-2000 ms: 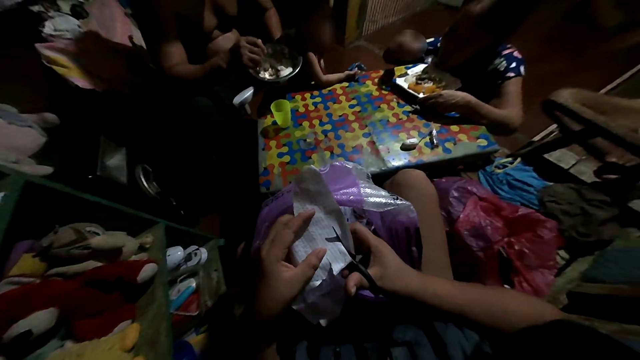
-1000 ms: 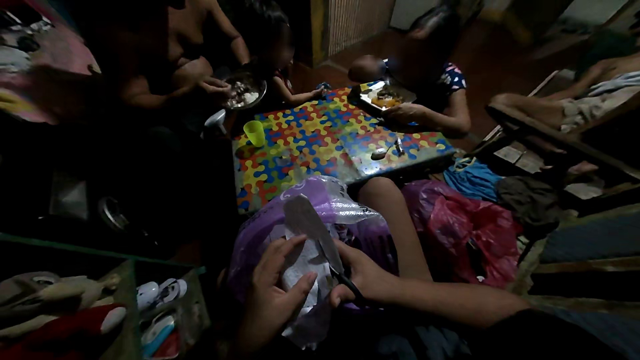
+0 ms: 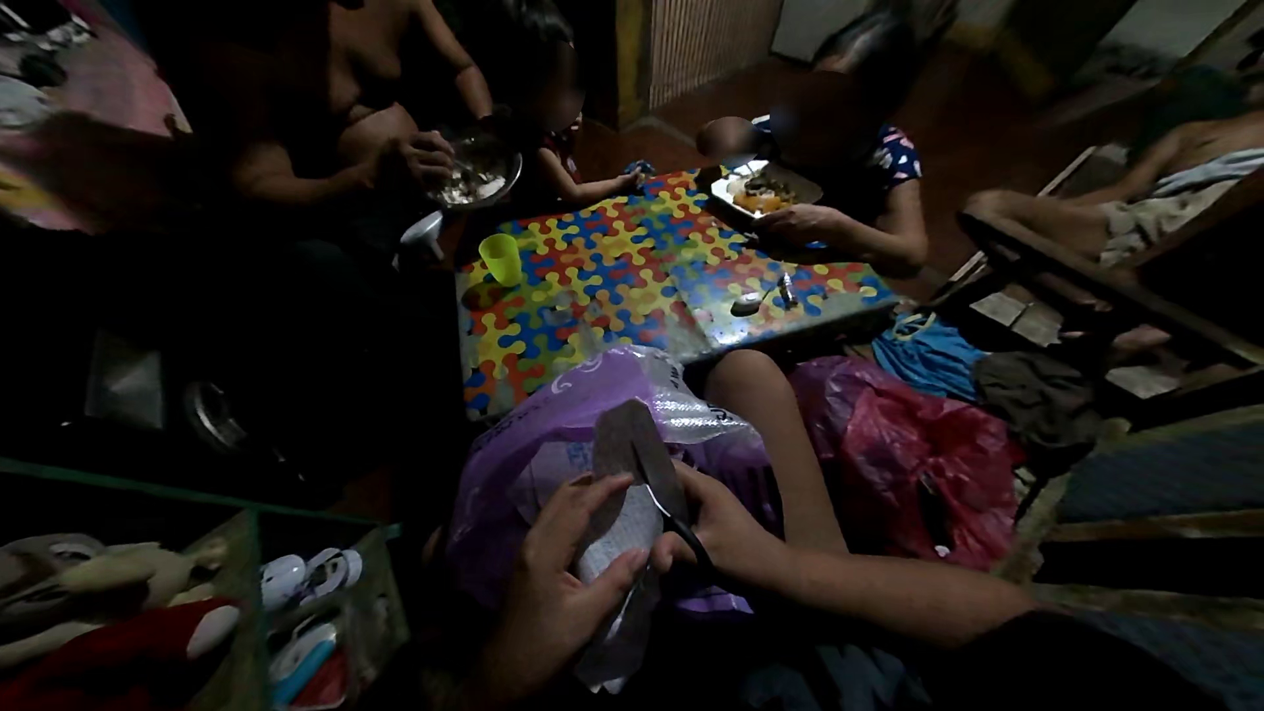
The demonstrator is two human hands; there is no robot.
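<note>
My left hand (image 3: 573, 563) pinches a piece of printed paper (image 3: 627, 528) between thumb and fingers. My right hand (image 3: 721, 533) grips the black handle of a pair of scissors (image 3: 664, 499), whose blades lie against the paper's right side. Whether the blades are apart is hard to tell in the dim light. The upper part of the paper looks dark and folded. Both hands are over a purple plastic bag (image 3: 523, 425) bearing writing, which rests at my lap and the near table edge. A bare knee (image 3: 755, 390) rises right of the bag.
A table with a puzzle-pattern cover (image 3: 612, 272) holds a yellow-green cup (image 3: 501, 259) and a spoon (image 3: 748, 302). People with a bowl (image 3: 484, 178) and a plate (image 3: 755, 193) are around it. A red plastic bag (image 3: 899, 454) lies right; shelves with toys (image 3: 128, 612) stand lower left.
The view has shifted. The paper's upper part, pale and raised two seconds ago, now looks dark and folded beside the scissors. Both hands have kept their hold.
</note>
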